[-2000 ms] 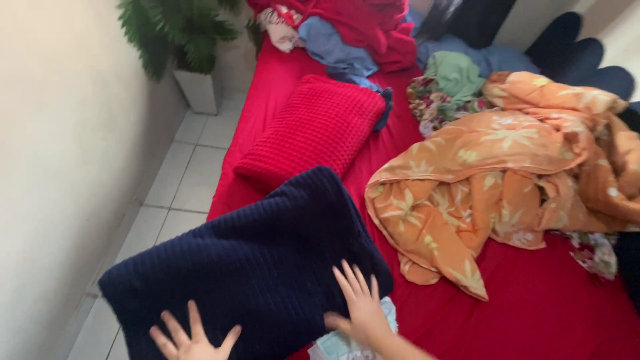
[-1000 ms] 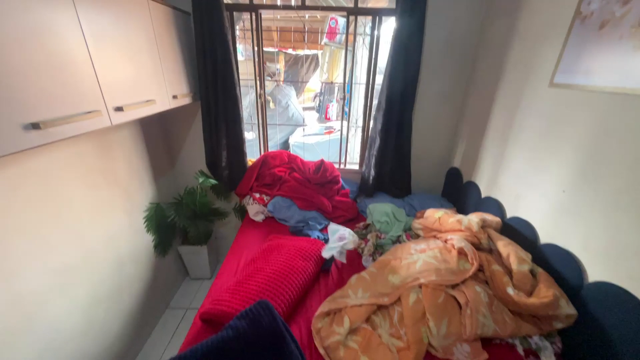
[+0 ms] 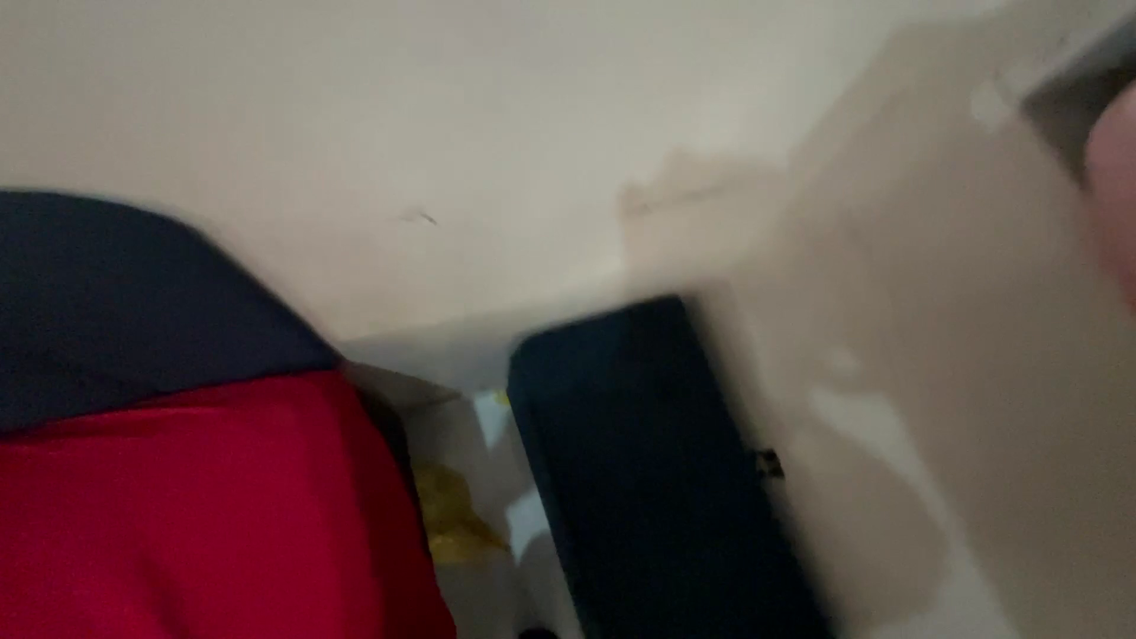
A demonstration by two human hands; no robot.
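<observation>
At the right edge of the head view, a blurred, cut-off patch of skin looks like part of my right hand [image 3: 1116, 182]. It is beside a grey, dark-sided object [image 3: 1069, 111] at the upper right; whether it holds this object cannot be told. My left hand is out of the frame. A red sheet [image 3: 213, 515] covers the bed at the lower left, below a dark padded headboard section [image 3: 133, 302]. Right of the bed stands a dark, flat-topped piece [image 3: 648, 479] with rounded corners, its exact kind unclear.
A pale wall [image 3: 426, 115] spans the top. Between the bed and the dark piece is a narrow gap with a crumpled yellow item [image 3: 453, 515] low down in it. Shadows and light patches fall over the pale surface at right.
The view has swung far, from the whole bed and window to a bed corner by the wall. Both hands lay on the navy cloth two seconds ago; that cloth is now out of view.
</observation>
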